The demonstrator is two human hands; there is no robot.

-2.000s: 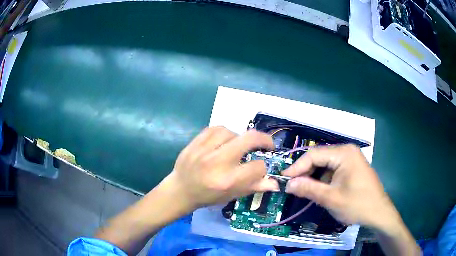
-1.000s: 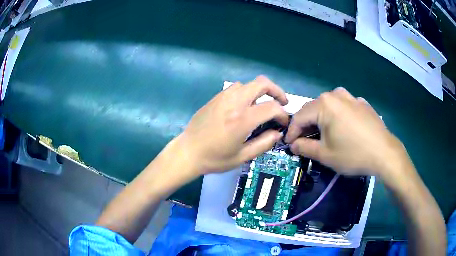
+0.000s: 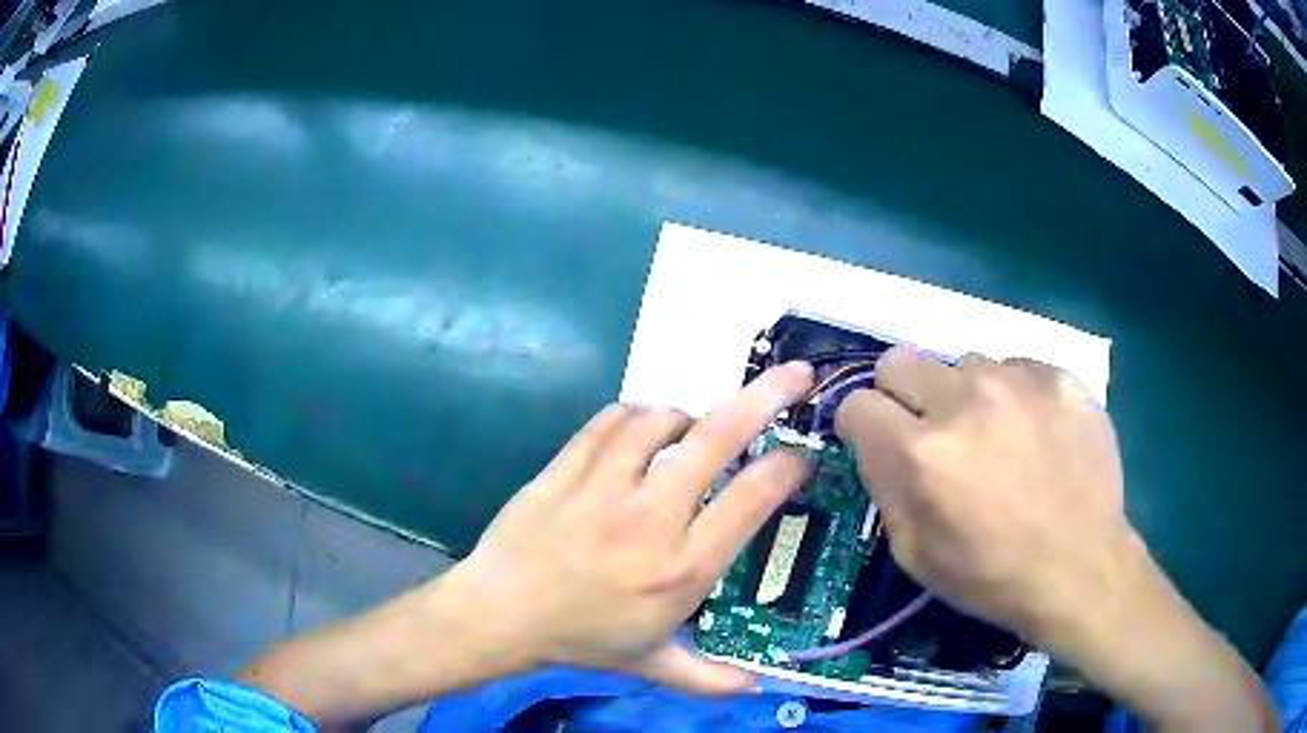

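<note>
The white projector unit (image 3: 1011, 690) with a black inside lies on a white sheet (image 3: 717, 294) in front of me. Its green main board (image 3: 728, 626) has a pale rectangle on a dark centre. A lilac cable (image 3: 877, 630) arches over the black part. My left hand (image 3: 609, 537) rests on the board's left side, fingers spread, index and middle fingertips at its far edge. My right hand (image 3: 989, 494) is over the unit's right side, fingers curled at the thin wires (image 3: 839, 380) by the board's far edge. Its fingertips are partly hidden, so its hold cannot be told.
Another open white unit (image 3: 1197, 122) lies on a sheet at the top right, past a white rail (image 3: 932, 32). A sheet with a yellow mark (image 3: 43, 100) is at the far left. A pale plastic frame (image 3: 108, 437) is below the bench edge.
Both hands have moved nearer to me from the unit's far edge, uncovering it. My left hand has spread flat over the board's left side. The wires at the far edge show again.
</note>
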